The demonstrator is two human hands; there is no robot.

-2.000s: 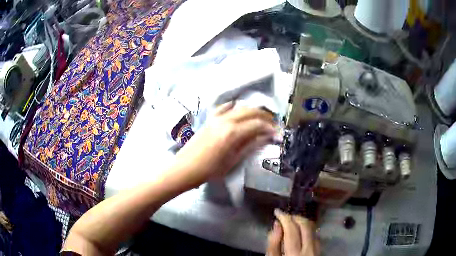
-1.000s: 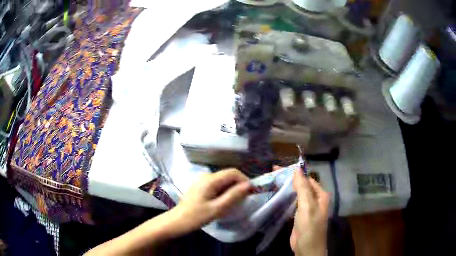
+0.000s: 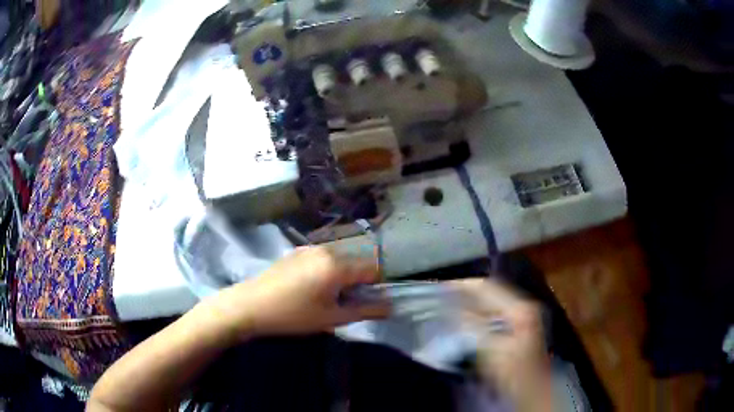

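Note:
White lining cloth (image 3: 418,318) is stretched between my two hands at the table's front edge, and more of it trails left over the edge. My left hand (image 3: 310,286) is closed on the cloth. My right hand (image 3: 503,322), blurred, grips the cloth's other side. The overlock machine (image 3: 378,96) stands behind my hands, with four pale knobs and a round blue logo. No cloth is seen joining my hands to its needle area, though that area is dark and unclear.
Batik fabric (image 3: 68,209) with a striped border hangs at the left. A white thread cone (image 3: 555,32) stands on a disc at the top right. The pale table (image 3: 435,233) has a round hole and a barcode label (image 3: 550,185) on the right. A brown wooden surface (image 3: 591,298) lies below right.
My hands moved from the machine to the table's front edge, and the cloth came with them. The view has shifted right and down, so the machine now appears further up and left.

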